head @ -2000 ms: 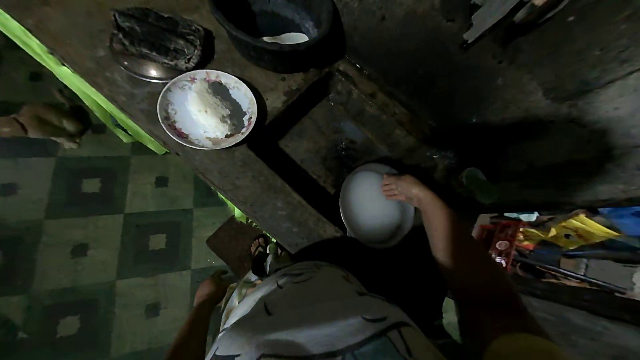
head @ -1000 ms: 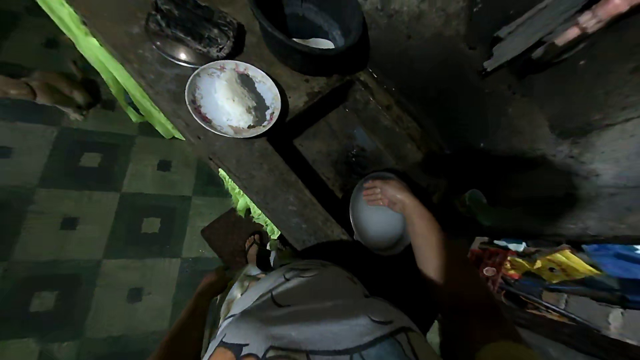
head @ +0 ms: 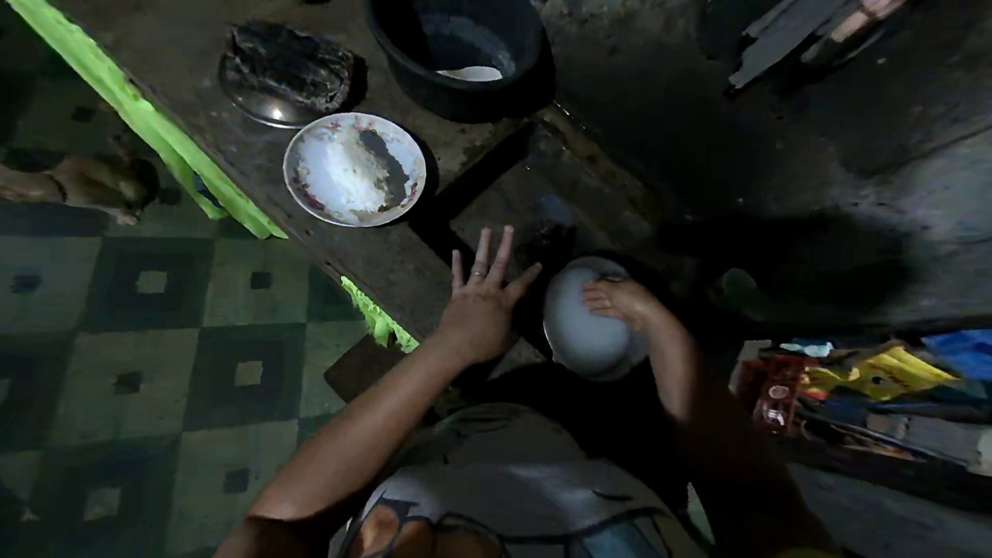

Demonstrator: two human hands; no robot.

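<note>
My right hand (head: 620,301) lies over the upper right of a round pale bowl (head: 587,337) with whitish, cloudy contents; whether its fingertips grip anything is hard to see. Left of the bowl, my left hand (head: 484,310) is spread flat in the air with its fingers apart and a ring on one finger, holding nothing. Up and to the left, a flower-patterned plate (head: 298,182) bears a white, crumbly heap (head: 353,174). A large black basin (head: 465,97) stands above, with something white inside it.
A metal lid or dish (head: 267,115) with a dark, charred-looking block (head: 291,66) is beside the plate. A green strip (head: 155,132) lines the worktop's edge. An animal (head: 85,182) is on the tiled floor. Colourful packets (head: 876,376) are at right, grey wood pieces (head: 783,39) at top right.
My left hand has come up from low beside my body to a place left of the bowl, fingers spread. My right hand stays at the bowl.
</note>
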